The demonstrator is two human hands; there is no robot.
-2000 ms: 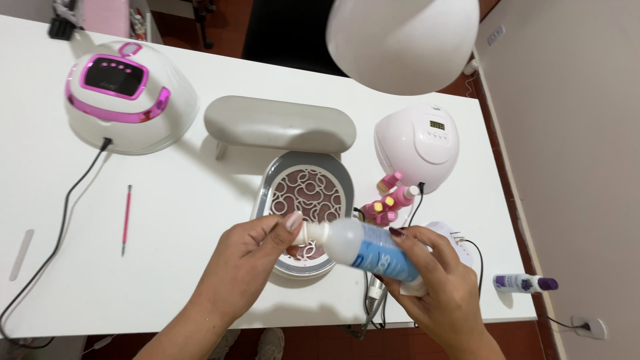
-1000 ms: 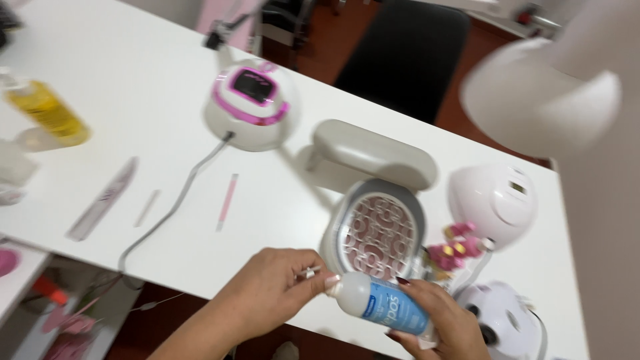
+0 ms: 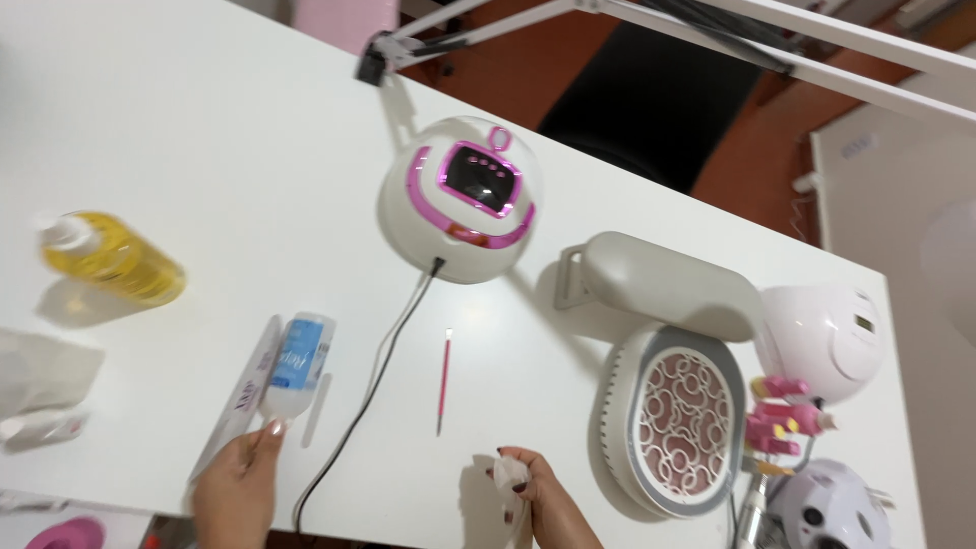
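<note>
My left hand [image 3: 238, 476] grips the neck end of a clear plastic bottle with a blue label [image 3: 299, 362], over the white tabletop beside a long nail file with writing [image 3: 242, 389]. Between the fingers of my right hand [image 3: 537, 492] is a crumpled whitish wipe or pad, left of the nail dust collector [image 3: 684, 427]. A pink-handled brush [image 3: 444, 381] lies on the table between my hands. A thin pale file [image 3: 316, 412] is just right of the bottle.
A white and pink nail lamp [image 3: 465, 202] with a black cable [image 3: 366, 408] stands centrally. At left are a yellow liquid bottle [image 3: 122, 259] and a whitish container [image 3: 46, 374]. Right of centre are a grey armrest [image 3: 671, 282], a second lamp [image 3: 820, 343], small pink bottles [image 3: 785, 419] and a white device [image 3: 831, 507].
My left hand now has the blue-labelled bottle, moved left to beside the files. My right hand has let go of the bottle and holds whitish material. The view has swung left.
</note>
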